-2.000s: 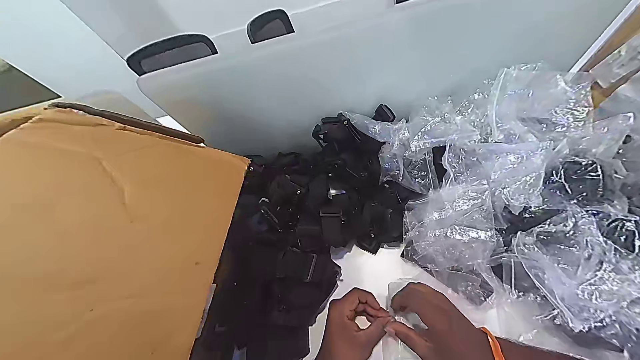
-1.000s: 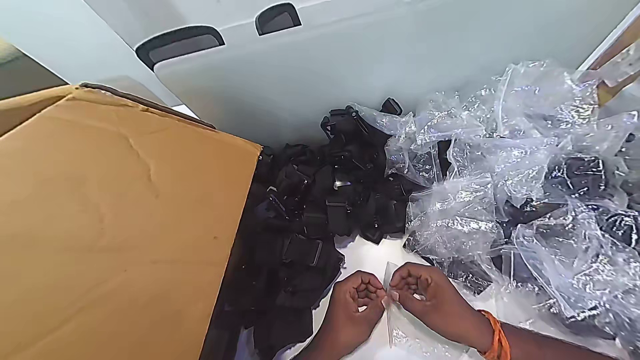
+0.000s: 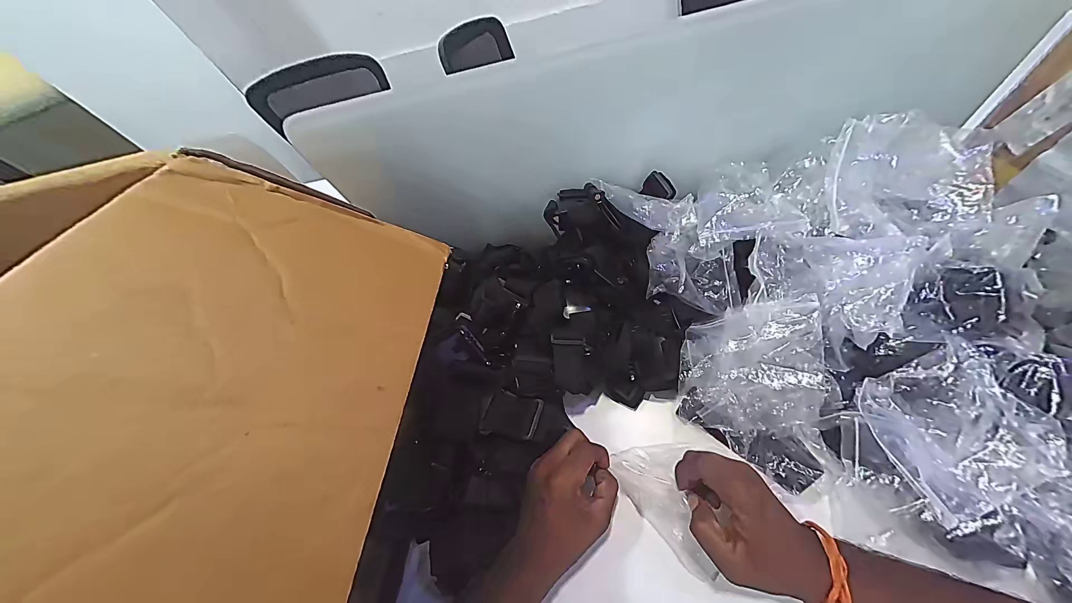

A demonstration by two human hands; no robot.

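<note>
A clear plastic bag [image 3: 657, 494] is stretched between my two hands above the white surface. My left hand [image 3: 574, 494] pinches its left edge, fingers curled. My right hand [image 3: 729, 519], with an orange band at the wrist, grips its other side. The bag looks flat, and nothing dark shows inside. Beyond and left of my hands lies a heap of black straps with buckles [image 3: 578, 335]. To the right are piled clear plastic bags [image 3: 762, 360], several with black items in them.
A large brown cardboard box [image 3: 209, 377] fills the left side, its edge beside the black heap. Behind the piles stands a pale panel [image 3: 586, 126] with dark-edged cutouts. A wooden edge [image 3: 1030, 92] shows at the upper right.
My hands, close together at the bag's edge before, have moved apart, with the bag now spread between them. The piles look the same.
</note>
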